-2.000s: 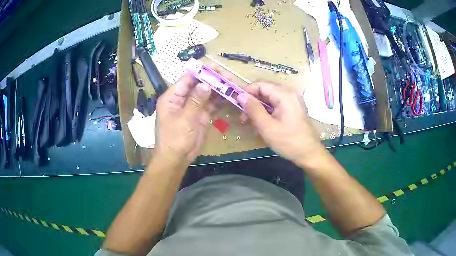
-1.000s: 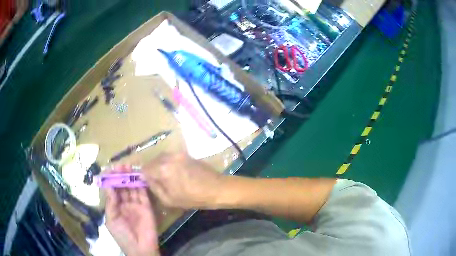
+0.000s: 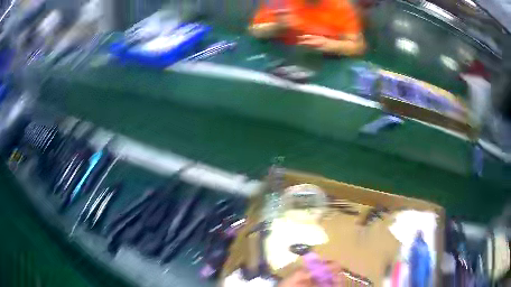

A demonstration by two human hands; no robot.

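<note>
The view is strongly blurred. A pink housing half [image 3: 318, 267] shows at the bottom edge, over the shallow cardboard box [image 3: 367, 193]. My left hand [image 3: 298, 278] is at its lower left, closed on it and mostly cut off by the picture's edge. A blurred skin-coloured patch just right of the pink part may be my right hand; its fingers cannot be made out. A small black oval part [image 3: 301, 248] lies on the white sheet [image 3: 286, 232].
A blue screwdriver [image 3: 420, 259] and a pink rod [image 3: 396, 273] lie in the box's right side. A tape roll [image 3: 304, 196] is at its far left. Black shells [image 3: 162, 221] lie left of the box. A person in orange [image 3: 319, 22] is at the bench across.
The view has swung up and left, bringing the far bench and the person in. The box, pink housing half and hands now sit low in the picture, with the hands largely cut off.
</note>
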